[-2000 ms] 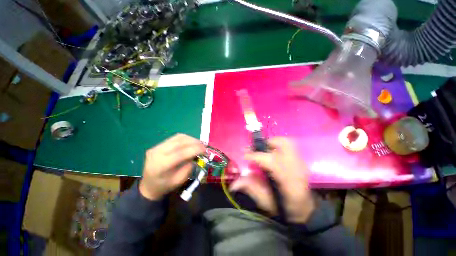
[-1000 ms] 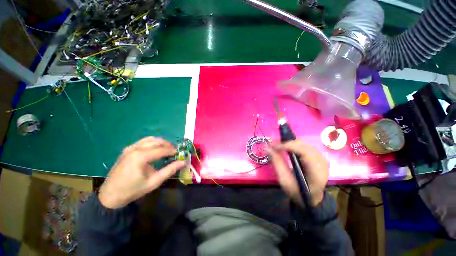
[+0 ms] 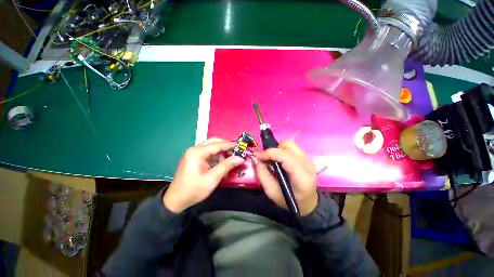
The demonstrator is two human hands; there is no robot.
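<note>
My left hand [image 3: 201, 172] holds a small part with yellow and dark pieces, seemingly a wired board assembly [image 3: 243, 146], between thumb and fingers near the front edge of the pink-red sheet [image 3: 303, 81]. My right hand [image 3: 292, 176] holds the black soldering iron [image 3: 277, 165], its metal tip pointing up and away from the assembly. The right fingertips are close beside the assembly; whether they grip it or a wire is hard to see. The wound ring is mostly hidden by my hands.
The clear fume hood [image 3: 363, 76] hangs at the upper right. The tip cleaner tin [image 3: 423, 140] stands beside a black box [image 3: 460, 132] at the right. A heap of wired assemblies [image 3: 103, 24] lies at the upper left. A pale ring [image 3: 20, 117] lies on the green mat [image 3: 146, 124].
My left hand has moved right with the board assembly, and my right hand has moved left with the iron, so they now meet. The wound ring on the sheet is no longer clearly visible.
</note>
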